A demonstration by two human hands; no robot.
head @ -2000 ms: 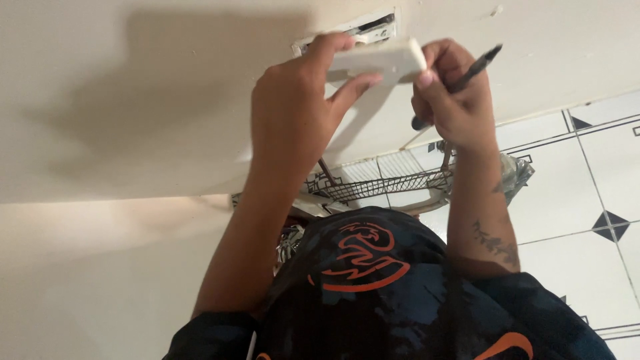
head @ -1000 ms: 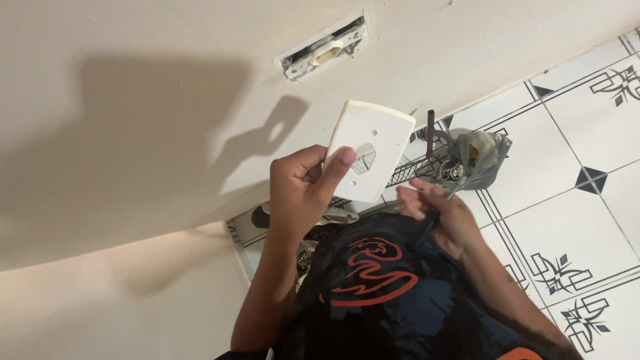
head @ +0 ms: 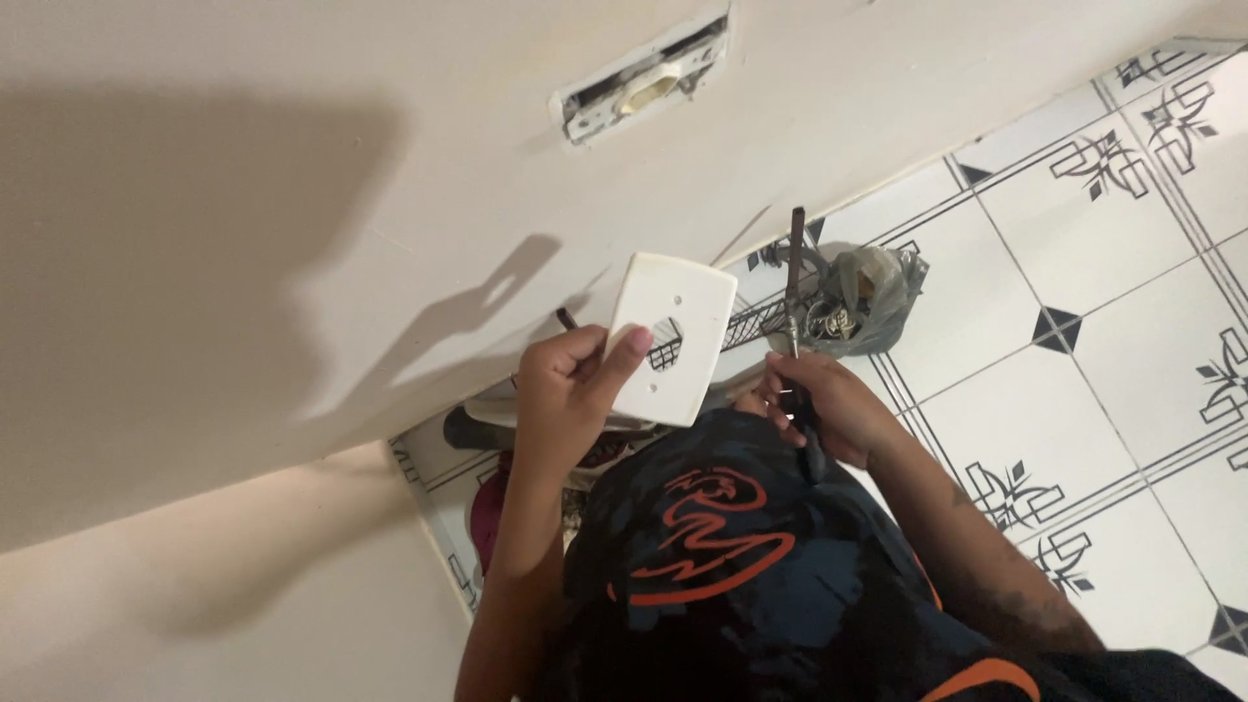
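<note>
My left hand grips a white wall cover plate by its left edge, thumb on the face near the plate's central opening. The plate also has two small screw holes. In my right hand is a thin dark tool, its upper part pointing up and its black handle low in the fingers; it looks like a brush, but its exact kind is hard to tell. Above both hands, a wall outlet or switch fitting sits uncovered in its rectangular wall box, with a cream-coloured centre. The plate is apart from it.
A grey plastic bag with small items lies on the patterned tile floor, right of the plate. A black wire rack shows behind the plate. Lower left, a maroon item lies beside my left forearm. The pale wall fills the upper left.
The cover plate was in both hands near the wall fitting two seconds ago; now only my left hand holds it, lower down. My right hand has moved down and away from it. The view has shifted.
</note>
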